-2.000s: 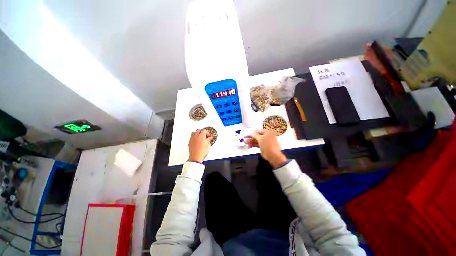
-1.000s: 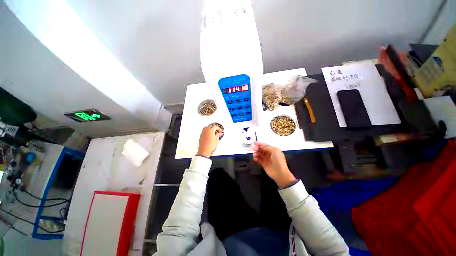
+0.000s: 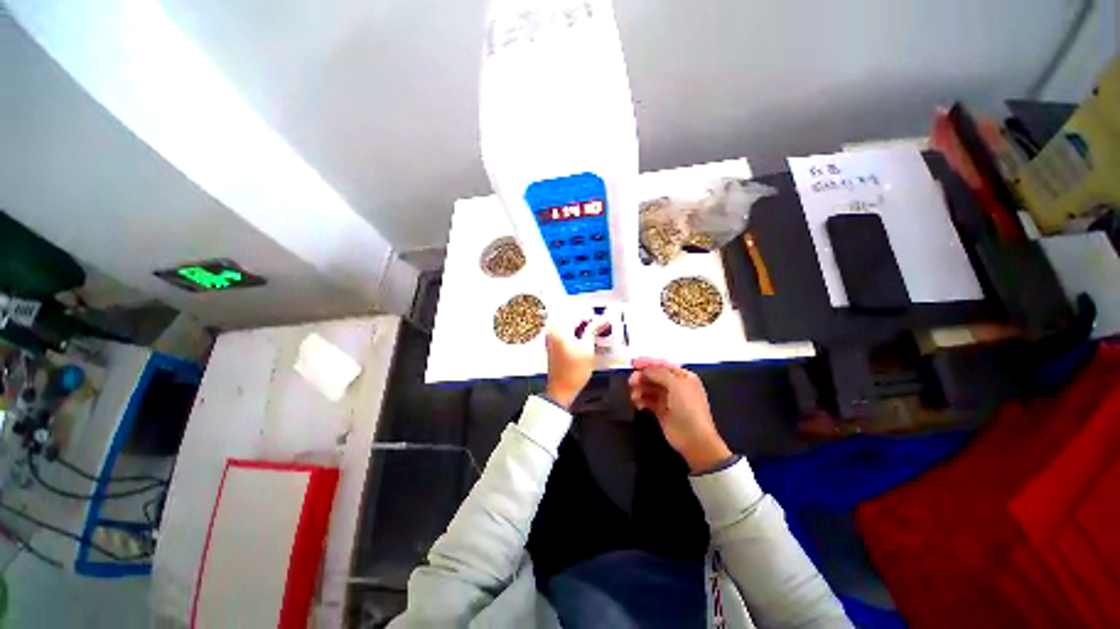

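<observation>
The white fastening machine stands on the white tabletop, with a blue keypad and a lit red display. My left hand is at the setting dies, its fingertips up against them. Anything in those fingertips is too small to see. My right hand is just right of the dies at the table's front edge, fingers curled with the fingertips close together. Whether it holds a small part cannot be told. Brass-coloured fasteners fill the near left cup, the far left cup and the right cup.
A crumpled clear bag lies behind the right cup. A black surface at right bears an orange-brown stick, a phone and a note sheet. A red pile is at lower right. A red-bordered pale piece lies on the left table.
My left hand has moved right from the near left cup to the dies. My right hand has moved from the dies to the table's front edge and stays near there. The view has shifted slightly.
</observation>
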